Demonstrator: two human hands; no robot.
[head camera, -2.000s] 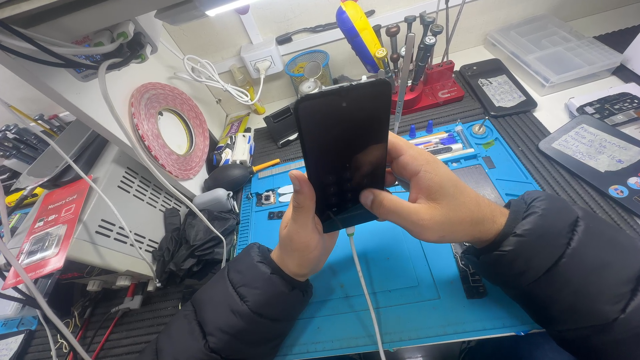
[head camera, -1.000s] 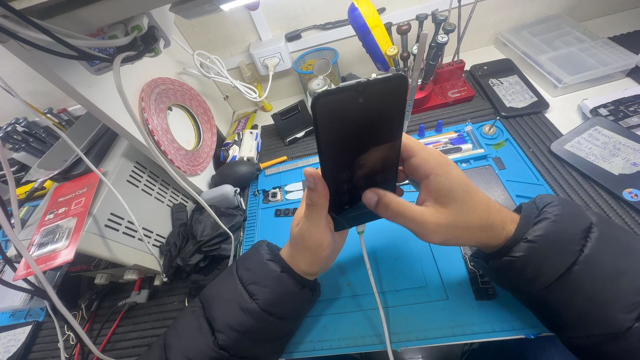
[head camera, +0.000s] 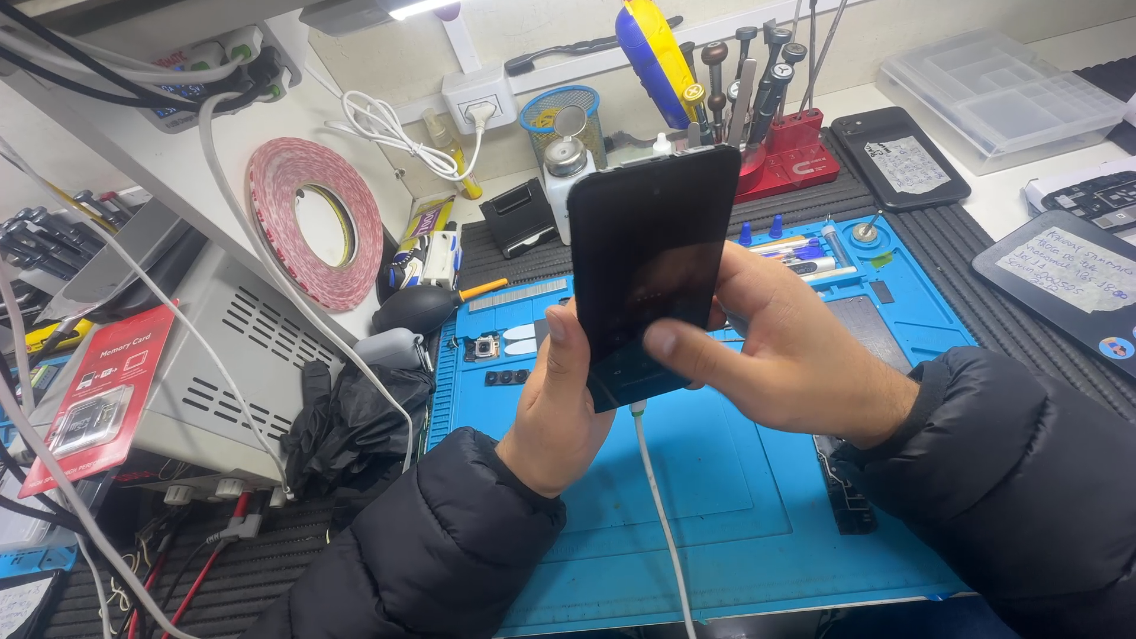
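A dark smartphone (head camera: 652, 266) is held upright, tilted slightly, above the blue silicone repair mat (head camera: 657, 497). My left hand (head camera: 559, 399) grips its lower left edge, thumb along the side. My right hand (head camera: 790, 337) holds the right edge, its thumb over the lower part of the screen. The screen is nearly black with faint marks. A white cable (head camera: 657, 506) with a green-tinted plug end hangs at the phone's bottom; whether it is plugged in is hidden. Behind my left hand, a small camera module (head camera: 484, 347) lies on the mat. My right sleeve partly covers a phone frame part (head camera: 843, 488).
A red screwdriver stand (head camera: 790, 155) with several screwdrivers stands behind the phone. A dispenser bottle (head camera: 568, 169), black air blower (head camera: 422, 309) and roll of red-and-white tape (head camera: 315, 222) are at the back left. A grey bench power supply (head camera: 240, 373) stands left; labelled phones (head camera: 901, 160) lie right.
My right thumb has moved a little off the phone's lower screen edge; it was resting at the screen before. Both hands still hold the phone.
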